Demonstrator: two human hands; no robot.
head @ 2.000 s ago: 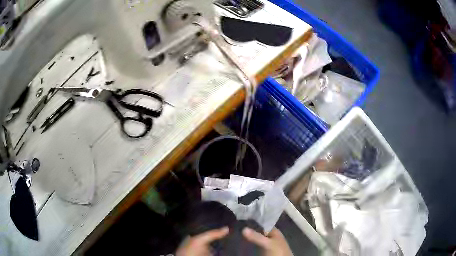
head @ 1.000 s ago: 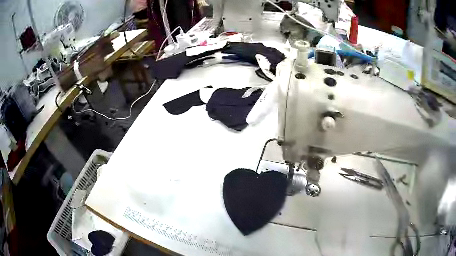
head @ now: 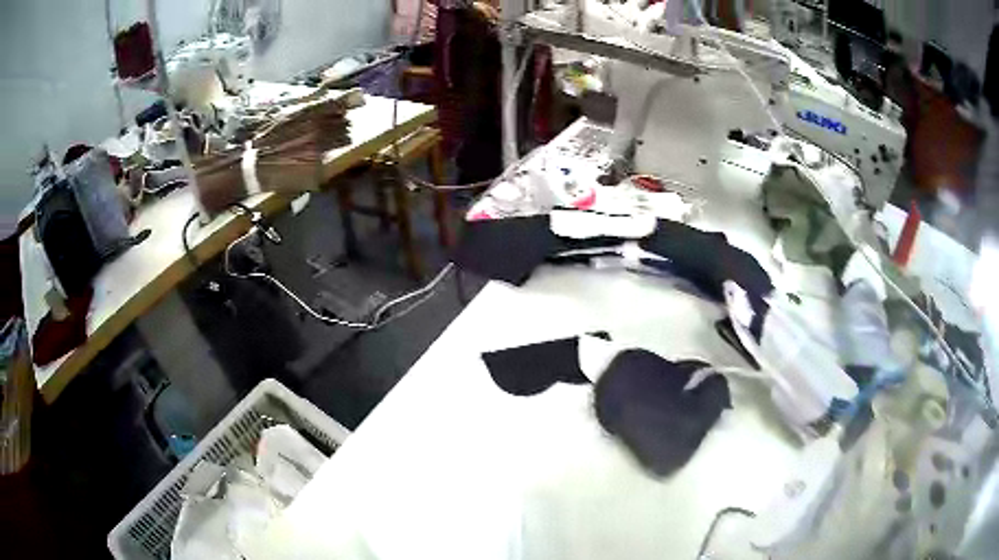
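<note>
No hand is in view. A dark heart-shaped cloth piece (head: 657,416) lies on the white sewing table (head: 438,438), its point toward the front. A smaller dark piece with a curved edge (head: 537,366) lies just left of it, with a small white piece (head: 594,356) between them. Long dark panels (head: 701,249) curve across the far side, with white pieces (head: 603,224) on top. A white bundled piece (head: 794,372) lies right of the heart. The sewing machine head (head: 920,481) is blurred and cut off at the lower right.
A white plastic basket (head: 164,509) holding pale cloth stands left of the table. Another table (head: 164,241) with stacked brown pieces (head: 285,153) is at the left. Olive-green cloth (head: 805,219) and a red cone (head: 907,235) are at the far right. A white cable (head: 329,317) hangs between the tables.
The view has swung from the table's front edge, where both hands held dark cloth, up to the far left. The hands and the heart beside the needle are out of the picture now.
</note>
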